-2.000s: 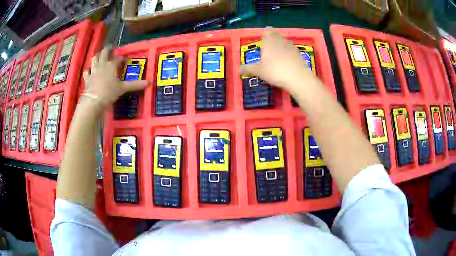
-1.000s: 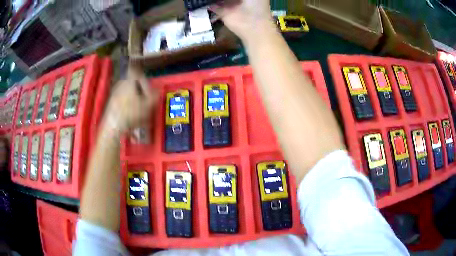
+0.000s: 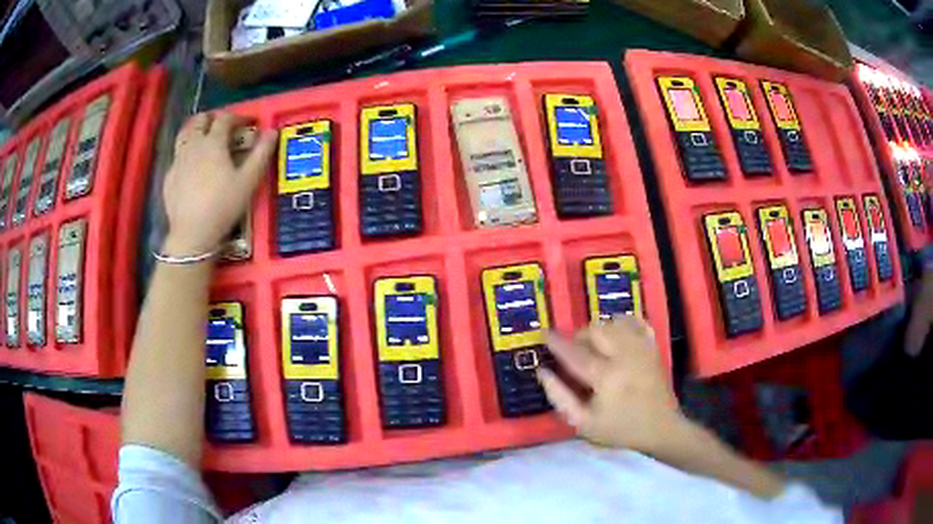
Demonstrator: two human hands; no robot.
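The red phone tray (image 3: 348, 264) lies in front of me with two rows of five phones. My left hand (image 3: 213, 184) is over the top-left slot, covering most of a tan phone back (image 3: 241, 246); whether it grips it I cannot tell. My right hand (image 3: 604, 374) is blurred, thumb and finger apart, at the lower right beside a yellow and black phone (image 3: 520, 338) and partly over the last phone (image 3: 614, 287). A phone back (image 3: 493, 164) lies tan side up in the fourth top slot. The other phones show lit screens.
A neighbouring tray (image 3: 706, 353) with yellow-front phones is at right, and one with tan backs (image 3: 118, 210) at left. A carton of small parts (image 3: 317, 61) stands beyond the tray, with pens (image 3: 447, 44) near it. Dark stacked items (image 3: 530, 8) and brown cartons (image 3: 793, 46) are farther back.
My right hand has come back from beyond the tray to its lower right. The fourth top slot, empty a second ago, holds a tan-side-up phone. My left hand remains at the top-left slot.
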